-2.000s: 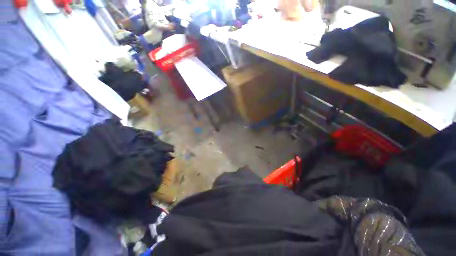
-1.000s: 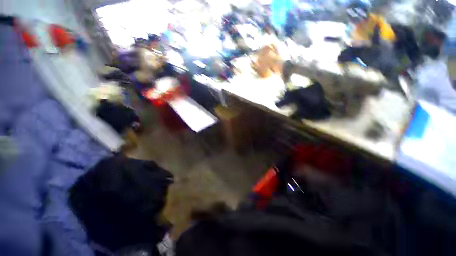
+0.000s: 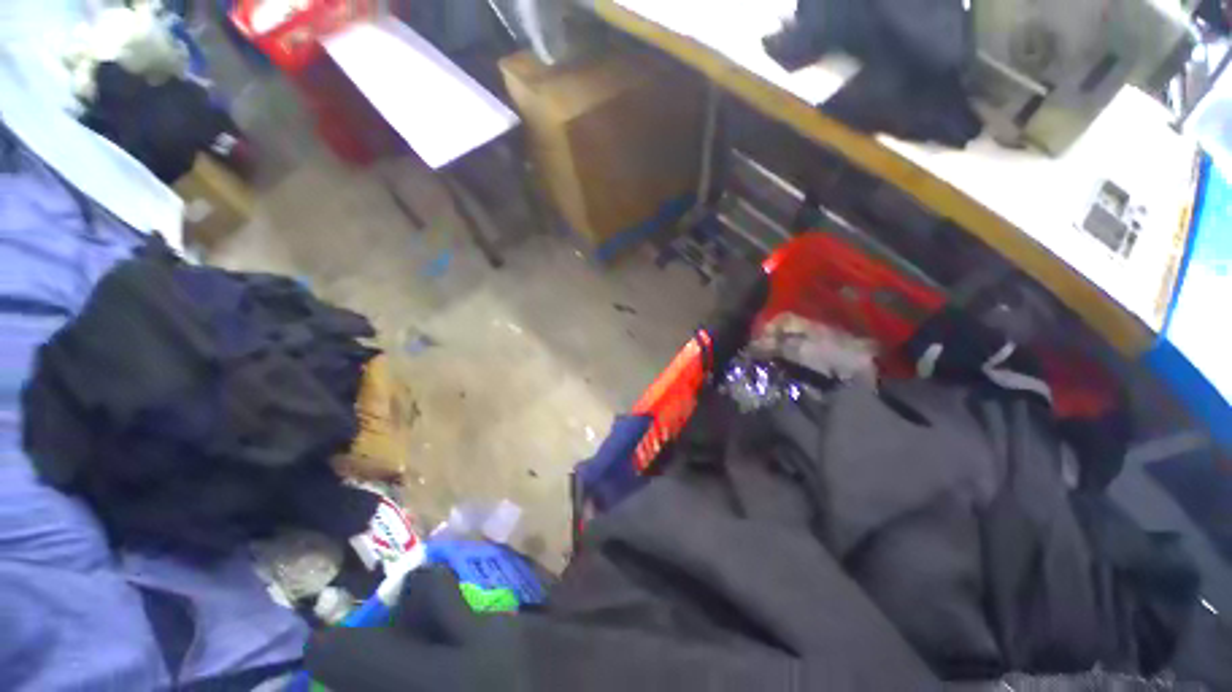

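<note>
A large heap of black cloth (image 3: 865,527) fills the lower right in front of me, in loose folds. Part of it lies over a red plastic basket (image 3: 844,291). A bit of glittery sleeve shows at the bottom right edge. Neither of my hands is visible; they are out of the picture or hidden by the cloth. A second pile of black garments (image 3: 196,392) sits at the left on the lavender-blue table cover (image 3: 68,581).
A white table (image 3: 1040,189) with a wooden edge runs along the upper right, holding black cloth (image 3: 892,54) and a cream machine (image 3: 1074,61). Below stands a cardboard carton (image 3: 608,149). A red basket with a white sheet (image 3: 419,95) is upper left. Bags (image 3: 480,568) lie below centre.
The view has swung lower and to the right. The red basket and the black cloth over it show more fully. The sleeve seen two seconds ago is now almost out of the picture.
</note>
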